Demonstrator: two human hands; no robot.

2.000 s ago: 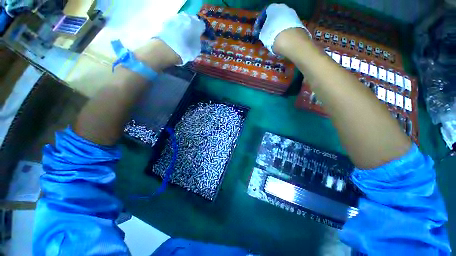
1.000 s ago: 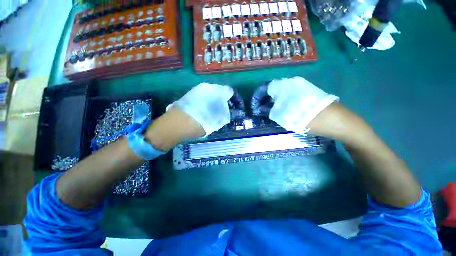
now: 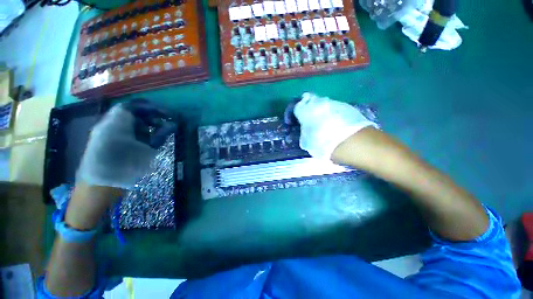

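The assembly fixture (image 3: 251, 190), a dark speckled plate with a row of slots and lettering, lies in front of me. A bright silver ribbed heatsink (image 3: 263, 171) lies along it. My right hand (image 3: 327, 125), in a white glove with dark fingertips, is over the fixture's right part, fingers bent together; what it may hold is hidden. My left hand (image 3: 125, 143), gloved and blurred, is over the upper part of the black screw tray (image 3: 179, 169), above the heap of silver screws (image 3: 149, 201). I cannot tell whether it holds a screw.
A nearly empty black bin (image 3: 76, 125) is left of the screw tray. Orange-red component boards (image 3: 140, 83) stand at the back left, others (image 3: 298, 73) at the back centre with white rectangles. The electric screwdriver (image 3: 435, 26) and crumpled plastic bags (image 3: 388, 11) are at the back right.
Both hands moved from the component boards to the fixture, then my left hand went left to the screw tray. My right hand stayed over the fixture. The view has turned.
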